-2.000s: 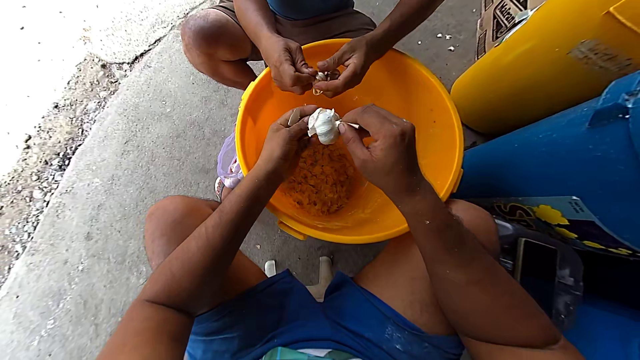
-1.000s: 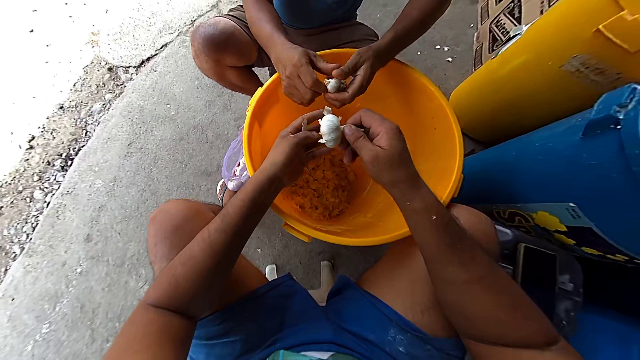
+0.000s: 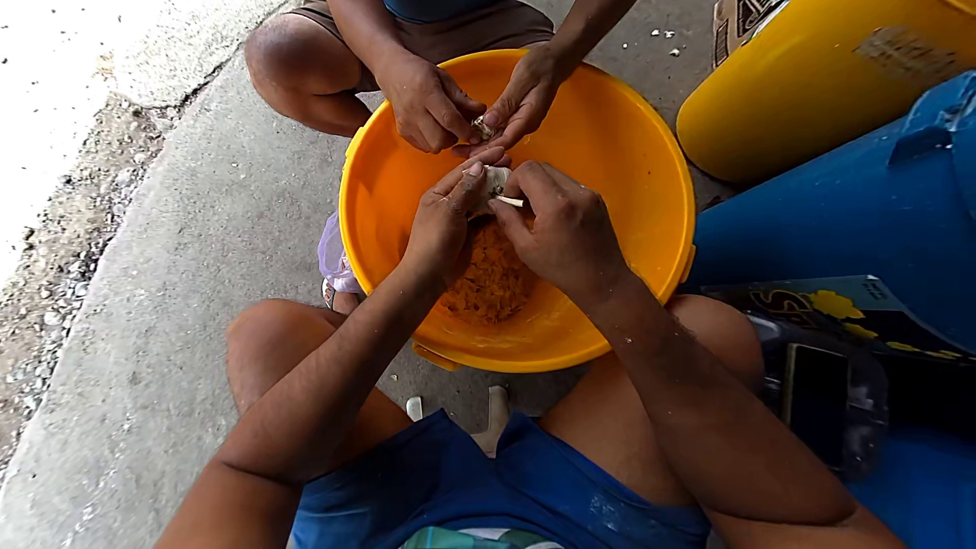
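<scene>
A white garlic bulb point(image 3: 496, 180) is held over a round orange-yellow plastic tub point(image 3: 644, 122). My left hand point(image 3: 446, 217) grips the bulb from the left, its fingertips around it. From the right, my right hand point(image 3: 560, 225) pinches its pale stem between thumb and fingers. Much of the bulb is hidden by my fingers. Beneath, in the bottom of the tub, lies a heap of orange-brown flakes or skins point(image 3: 492, 278); what they are, I cannot tell.
Opposite, a seated person's hands point(image 3: 435, 103) hold another garlic piece point(image 3: 482, 128) just beyond mine. A yellow drum point(image 3: 793, 91) and a blue drum point(image 3: 808, 206) stand at the right, near a phone point(image 3: 817, 400). A purple plastic bag point(image 3: 333, 248) lies left of the tub.
The garlic bulb in my hands has been turned, and its stem now points right in my right fingers. The other person's hands have shifted slightly. My hands remain over the tub.
</scene>
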